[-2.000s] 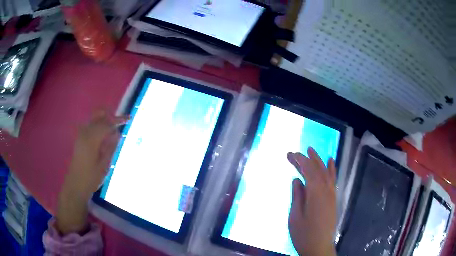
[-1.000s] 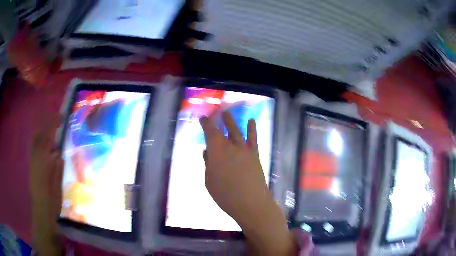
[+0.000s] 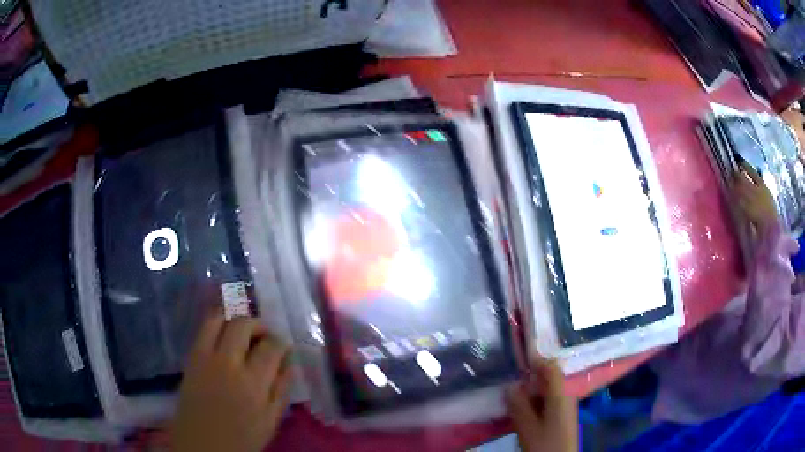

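A tablet [image 3: 402,238] showing a glare-filled camera view lies in white foam on a pile at the centre. Left of it, a dark tablet [image 3: 163,309] shows a white camera icon; another dark tablet [image 3: 40,291] is at the far left. A tablet with a white screen [image 3: 605,212] lies on foam to the right. My left hand [image 3: 231,384], fingers bent, is over the icon tablet's lower right corner, beside the central pile. My right hand [image 3: 543,406] is at the central tablet's lower right corner, cut off below. Blur hides whether either hand grips anything.
The test chart [image 3: 203,44] stands at the back left, and part of a lit tablet [image 3: 31,101] shows beside it. Another person's pink sleeve [image 3: 768,287] and hand [image 3: 755,203] are at right, by stacked tablets [image 3: 768,154]. The bench is red [image 3: 547,44].
The view has swung right. My right hand has left the screen it was over and is at the central tablet's corner. My left hand has moved right, from beside the leftmost lit tablet.
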